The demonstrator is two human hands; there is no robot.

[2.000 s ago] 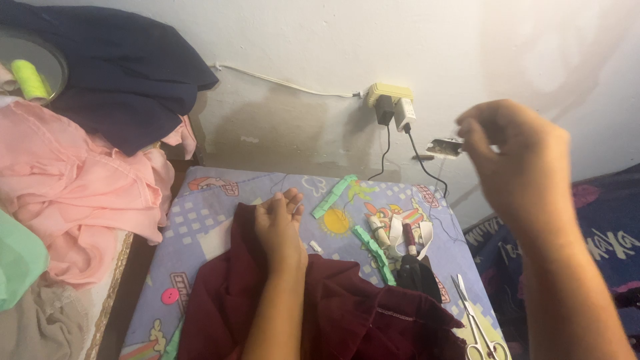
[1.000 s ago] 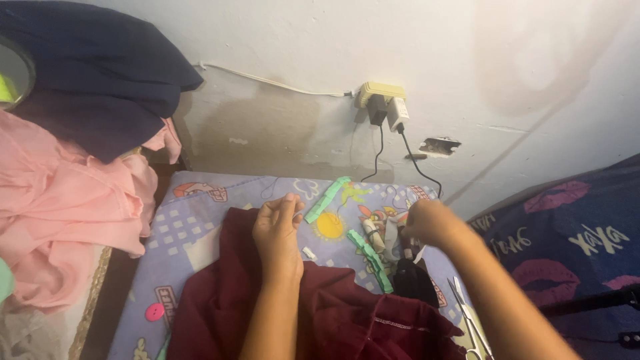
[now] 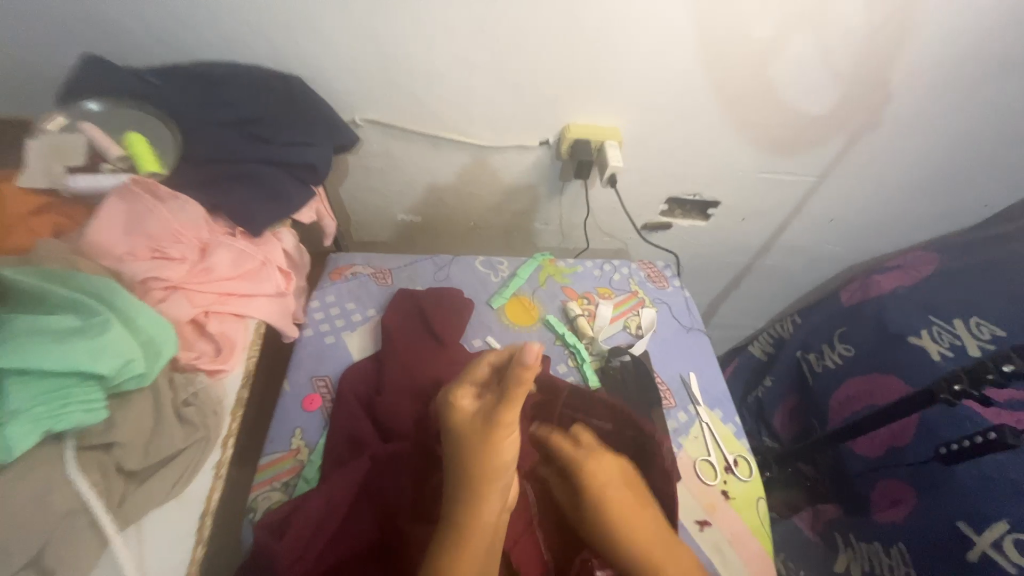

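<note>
Maroon fabric point(image 3: 376, 424) lies bunched over a table with a patterned purple cover point(image 3: 336, 320). Above its middle is my left hand point(image 3: 484, 424), thumb up against curled fingers; whether it pinches something small is hidden. My right hand point(image 3: 588, 472), blurred, is just right of it and low over the fabric, fingers bent; its grip is unclear. Metal scissors point(image 3: 712, 440) lie slightly parted at the right. Beyond the fabric are green strips point(image 3: 572, 350), a white band point(image 3: 646, 332), a small roll point(image 3: 578, 320) and black cloth point(image 3: 632, 380).
On the left are piled pink cloth point(image 3: 200, 272), green cloth point(image 3: 72, 352), navy cloth point(image 3: 240, 128) and a round container with thread spools point(image 3: 144, 152). Chargers sit in a yellow wall socket point(image 3: 590, 136), cords hanging to the table. Dark printed fabric point(image 3: 880, 376) stands at the right.
My right hand came down from in front of the wall to the small items by the green strips, then moved back toward my left hand over the maroon fabric.
</note>
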